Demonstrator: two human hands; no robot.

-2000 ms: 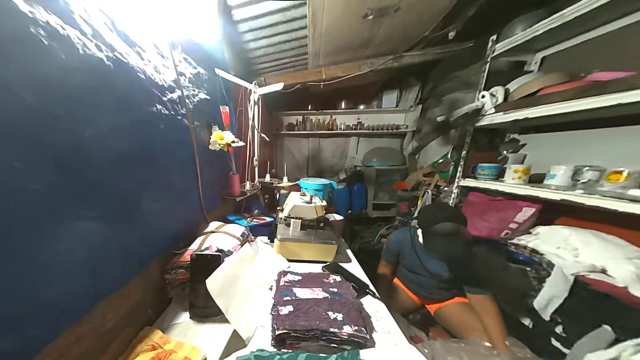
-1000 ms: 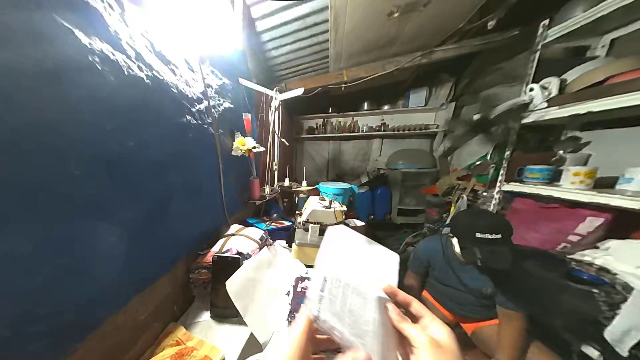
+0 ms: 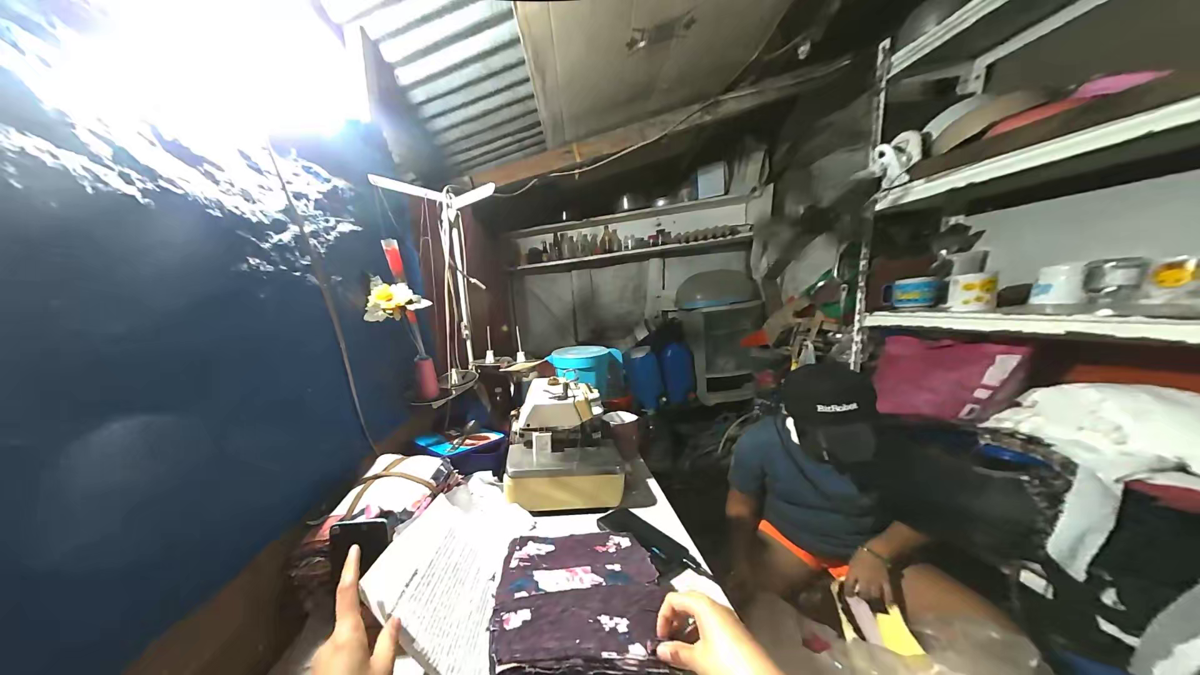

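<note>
My left hand (image 3: 361, 623) has its fingers spread at the left edge of a sheet of paper covered with writing (image 3: 450, 572); whether it touches the sheet is unclear. My right hand (image 3: 703, 633) rests with curled fingers at the right front edge of a folded stack of dark purple floral fabric (image 3: 572, 605); a firm grip cannot be told. A black phone (image 3: 359, 544) stands upright just behind my left fingers. Behind the fabric lies a dark flat object (image 3: 642, 534) with a pen beside it. Farther back on the white table stands a sewing machine (image 3: 562, 450).
A person in a black cap (image 3: 830, 403) sits to the right of the table, handling yellow and white material. Bundled fabric (image 3: 389, 487) lies by the blue wall. Behind it are a blue tray (image 3: 459, 450) and a thread stand (image 3: 455, 281). Shelves with mugs (image 3: 975, 291) line the right side.
A second ago both my hands held white paper up over the fabric. Now they are apart, the paper is down at the left, and the floral stack shows again.
</note>
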